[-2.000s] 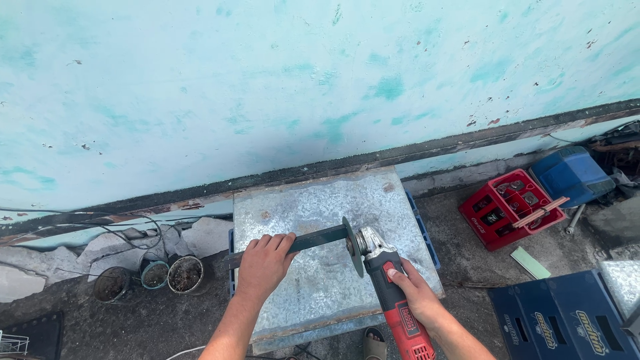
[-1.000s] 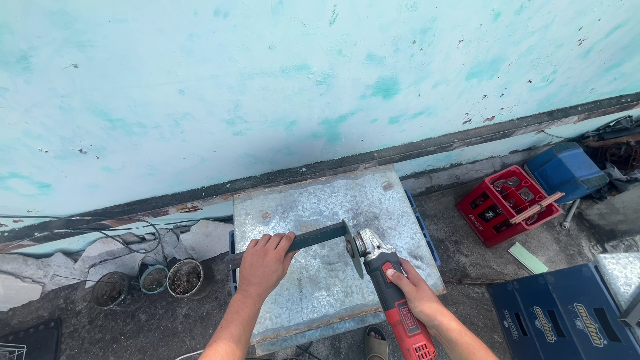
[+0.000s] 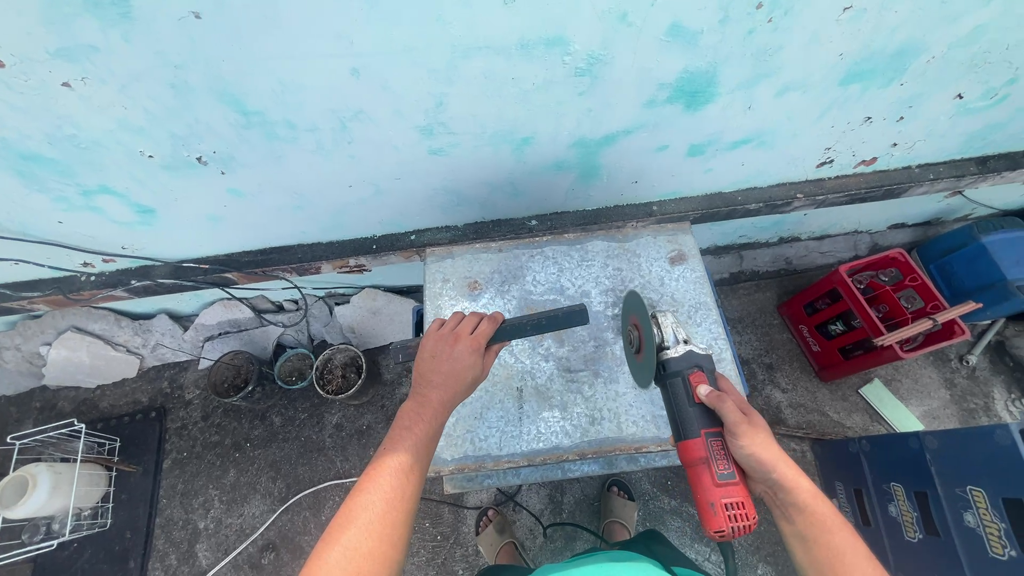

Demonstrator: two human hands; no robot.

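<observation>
My left hand (image 3: pixel 456 356) grips a dark flat metal bar (image 3: pixel 544 322) above a galvanized sheet-metal tabletop (image 3: pixel 552 400). One end of the bar points right, toward the grinder; the other passes behind my hand to the left. My right hand (image 3: pixel 740 424) is wrapped around a red and black Black+Decker angle grinder (image 3: pixel 712 456), thumb on its red switch. The grinder's thin green-grey disc (image 3: pixel 638 339) stands nearly edge-up, apart from the bar's end with a gap between them. Whether the disc spins cannot be told.
Behind the table runs a turquoise wall (image 3: pixel 480 120). On the right are a red bottle crate (image 3: pixel 840 320), a blue plastic container (image 3: pixel 976 264) and dark blue crates (image 3: pixel 920 496). Pots of soil (image 3: pixel 340 372), a white wire rack (image 3: pixel 88 480) and cables lie left; a cord passes near my feet.
The grinder and its disc have moved right, away from the bar; in the earlier frames the disc was at the bar's end. The left hand still holds the bar.
</observation>
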